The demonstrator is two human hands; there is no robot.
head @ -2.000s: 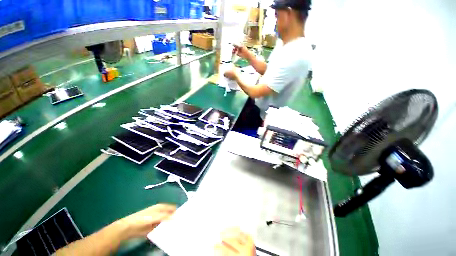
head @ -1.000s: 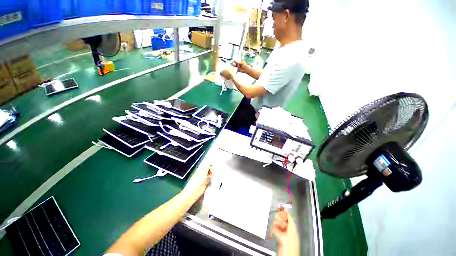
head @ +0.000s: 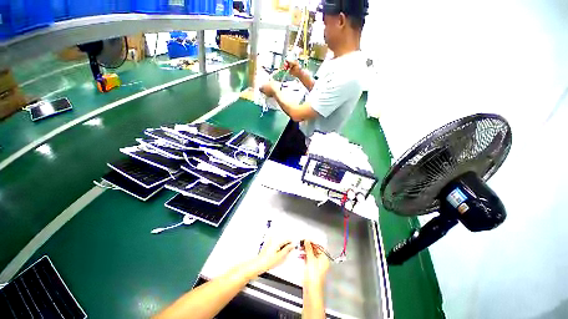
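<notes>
A white-backed solar panel (head: pixel 286 274) lies face down on the light box (head: pixel 364 249). My left hand (head: pixel 274 254) and my right hand (head: pixel 316 258) meet over it, fingertips almost touching. The red and dark test leads (head: pixel 346 227) run from the bench meter (head: pixel 336 176) to my right fingertips, which pinch the dark lead end. My left fingertips are closed at a small tip beside it, too small to make out. Whether the two ends are joined cannot be told.
A pile of dark panels (head: pixel 205 202) with white cords lies on the green bench left of the light box. Another panel (head: pixel 43 293) is at the lower left. A black fan (head: pixel 448 174) stands at the right. A coworker (head: pixel 336 81) works beyond the meter. Blue bins (head: pixel 112 9) sit above.
The panel has been laid on the light box. My left hand has left its edge and moved right; my right hand has brought the test leads left over the panel. The view has shifted slightly.
</notes>
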